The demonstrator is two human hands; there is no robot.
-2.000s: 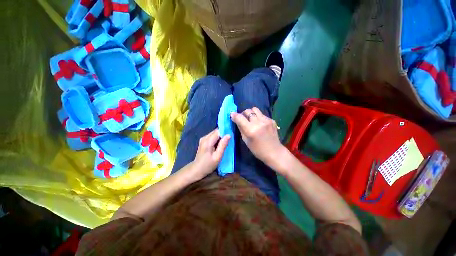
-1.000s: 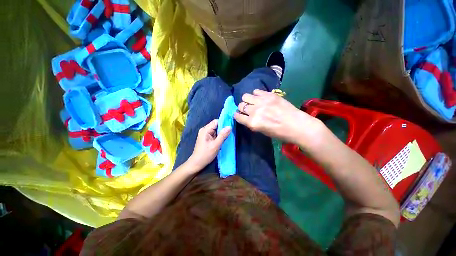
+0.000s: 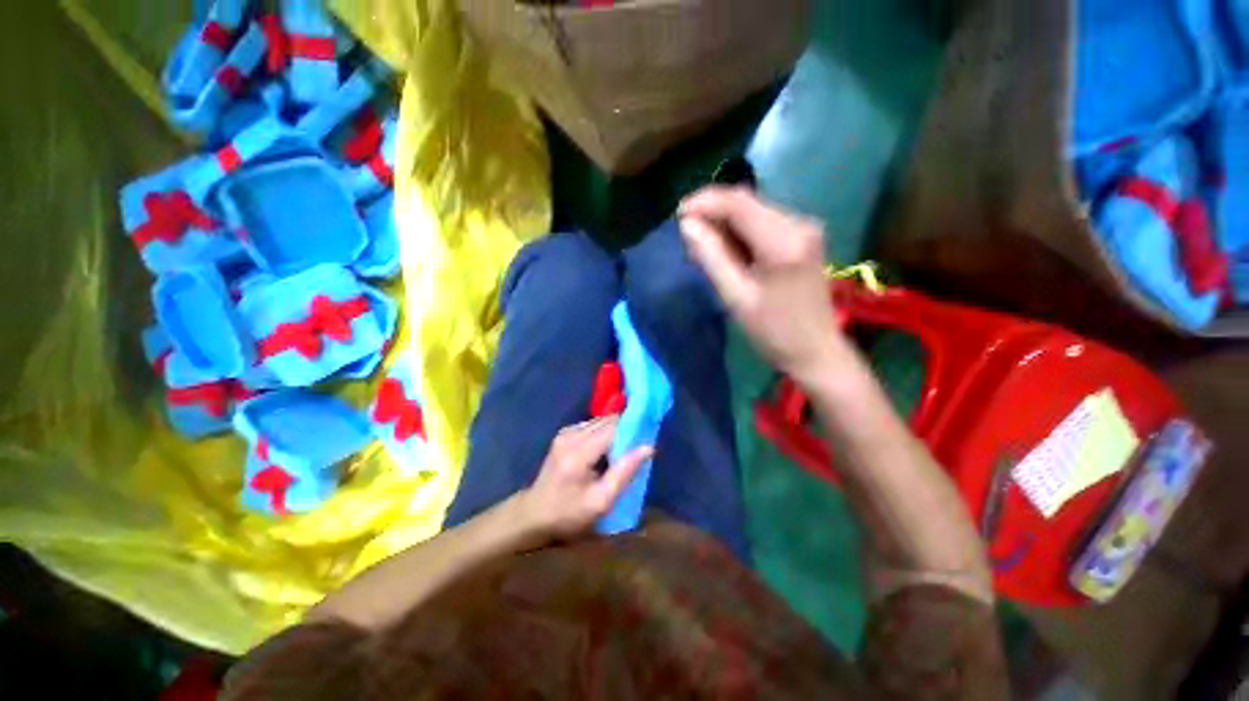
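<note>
The light-blue plush piece (image 3: 641, 397) is held nearly edge-on over my jeans-covered lap, with a bit of its red bow (image 3: 607, 390) showing on the left side. My left hand (image 3: 582, 477) grips its lower part, thumb on the near face. My right hand (image 3: 756, 253) is raised off the piece, up and to the right, above the right knee. Its fingers are pinched together and blurred. A tiny thin glint shows just above its fingertips; I cannot tell whether it is a needle or thread.
A yellow sack (image 3: 466, 206) with several blue pieces lies at the left. A red stool (image 3: 1055, 359) at the right bears a printed paper (image 3: 1075, 455) and a colourful case (image 3: 1140, 512). A carton (image 3: 644, 75) stands ahead; another carton (image 3: 1007, 151) with blue pieces is at the upper right.
My right hand has moved from the piece up and forward, away from it. My left hand and the piece are slightly lower in view, the piece turned so some red shows. The whole view has shifted slightly.
</note>
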